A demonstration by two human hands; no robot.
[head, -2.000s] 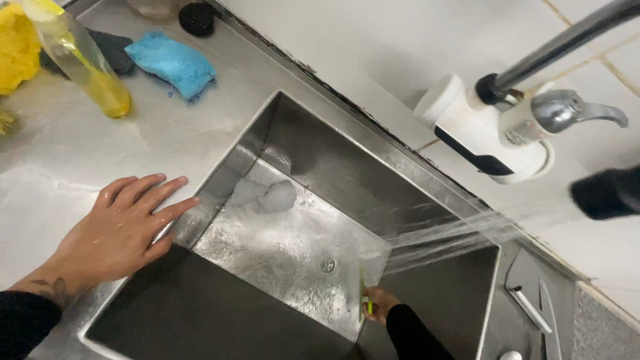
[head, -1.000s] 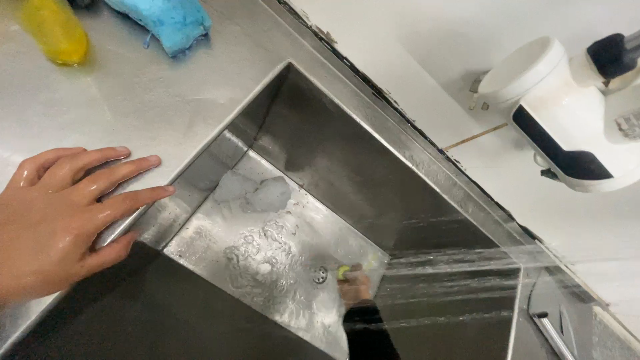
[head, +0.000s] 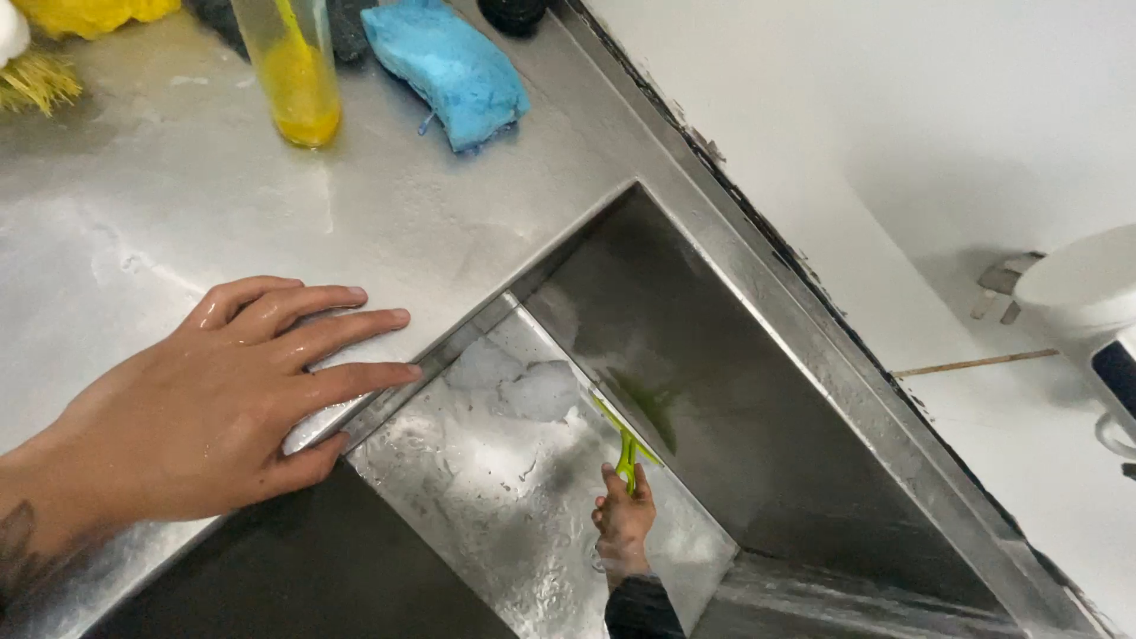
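My left hand (head: 240, 390) rests with fingers spread on the near left rim of a steel sink (head: 710, 257), holding nothing. Down in the basin, my right hand (head: 627, 515) grips the handle of a small green squeegee (head: 628, 448). Its blade lies where the wet floor of the basin meets the far wall, which shows a green reflection. A translucent greyish-white lump (head: 532, 389), perhaps a wet cloth, sits in the basin corner close to the blade. Water streams across the lower right of the basin.
On the steel counter are a blue cloth (head: 453, 75), a clear bottle with yellow liquid (head: 306, 98), dark cloth, a yellow cloth (head: 98, 13), yellow bristles (head: 35, 82) and a round black object (head: 513, 11). A white tap heater (head: 1087, 284) juts from the wall.
My right hand has moved the squeegee from near the drain toward the far wall and the lump. My left hand stays on the rim. The view has shifted.
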